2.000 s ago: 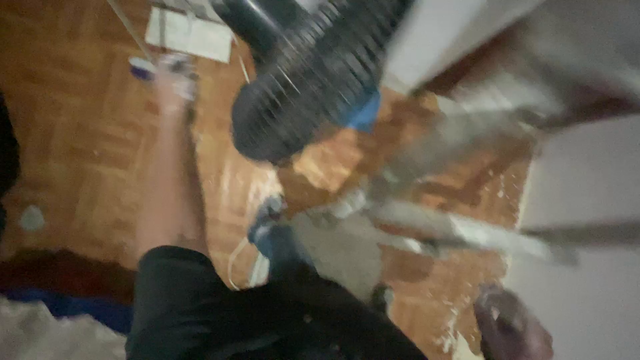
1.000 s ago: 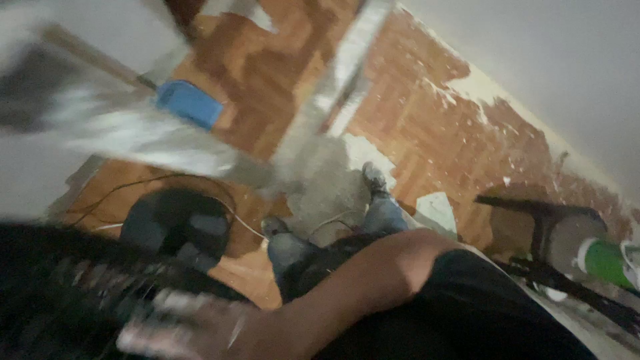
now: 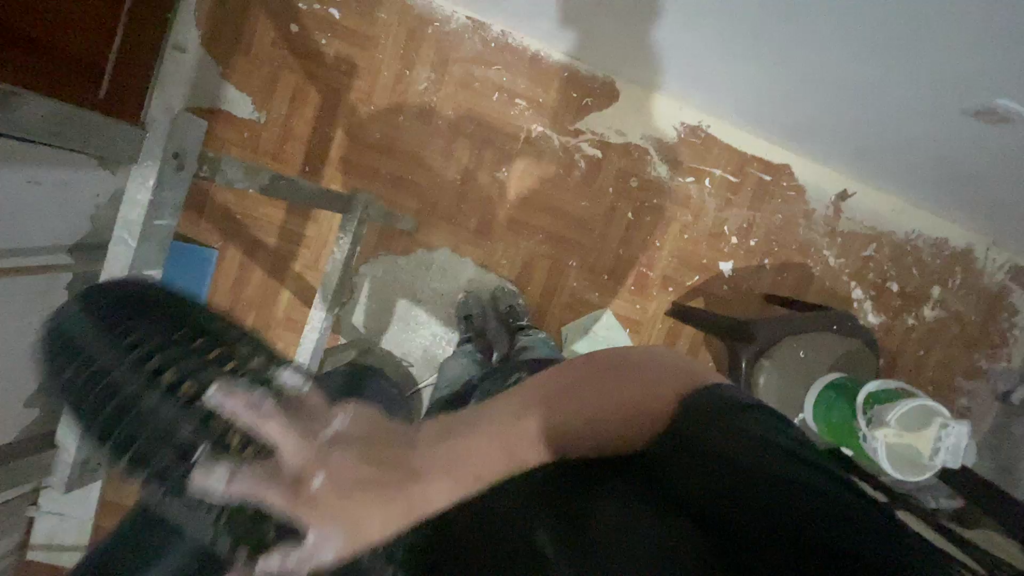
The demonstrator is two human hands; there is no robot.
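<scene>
A dark electric fan [image 3: 152, 376] with a ribbed grille fills the lower left of the head view, blurred. My right hand [image 3: 296, 472], its fingers spread and marked with white material, lies over the near side of the grille. The fingertips overlap the ribs, but blur hides whether they grip them. My right forearm crosses in front of my body from the right. My left hand is out of view.
A wooden trestle or ladder frame [image 3: 328, 288] stands at left, by a blue object [image 3: 190, 270]. A dark stool [image 3: 816, 344] and a green-and-white bucket [image 3: 880, 428] are at right. White residue marks the parquet [image 3: 480, 184] along the wall [image 3: 832, 96].
The view has swung strongly. Two seconds ago an outstretched arm was beside a white board; now my right arm reaches across to the fan, as it did one second ago. My feet are now closer together.
</scene>
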